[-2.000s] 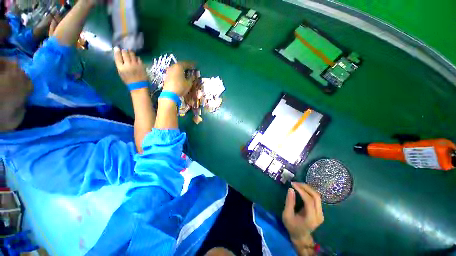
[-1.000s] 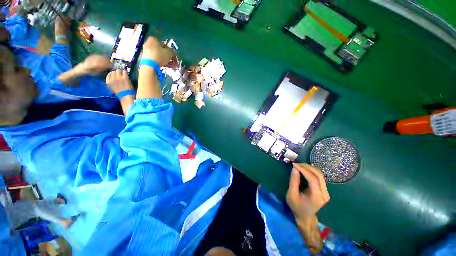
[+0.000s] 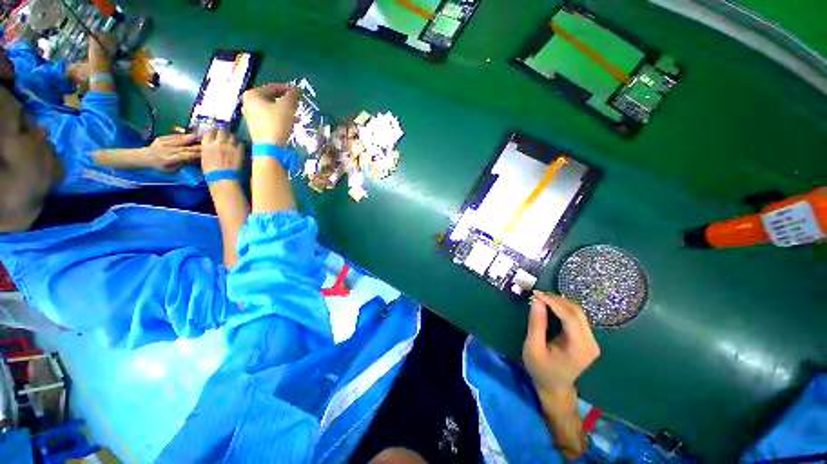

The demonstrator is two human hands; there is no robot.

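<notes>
A tablet unit (image 3: 526, 213), silver-white inside with an orange strip, lies tilted on the bench, its small boards toward me. My right hand (image 3: 558, 340) is at its near right corner, thumb and index finger pinched together; whether they hold something tiny cannot be told. A round dish (image 3: 604, 285) of silver screws lies just right of the unit. My left hand (image 3: 272, 113), with a blue wrist band, is at the upper left beside a heap of thin white pieces (image 3: 304, 127). Its fingers are bunched; what they hold is unclear. A pile of small modules (image 3: 367, 149) lies right of it.
An orange screwdriver (image 3: 766, 224) is at the right. Two green-inside units (image 3: 589, 59) (image 3: 413, 23) lie on the far side. At the left, another worker's hands (image 3: 220, 154) are at another unit (image 3: 218, 89). A blue sleeve (image 3: 798, 426) shows at the lower right.
My left hand has left the module pile and moved left to the white pieces. The neighbour's unit is now down on the bench. My right hand stays at the unit's corner, still pinched.
</notes>
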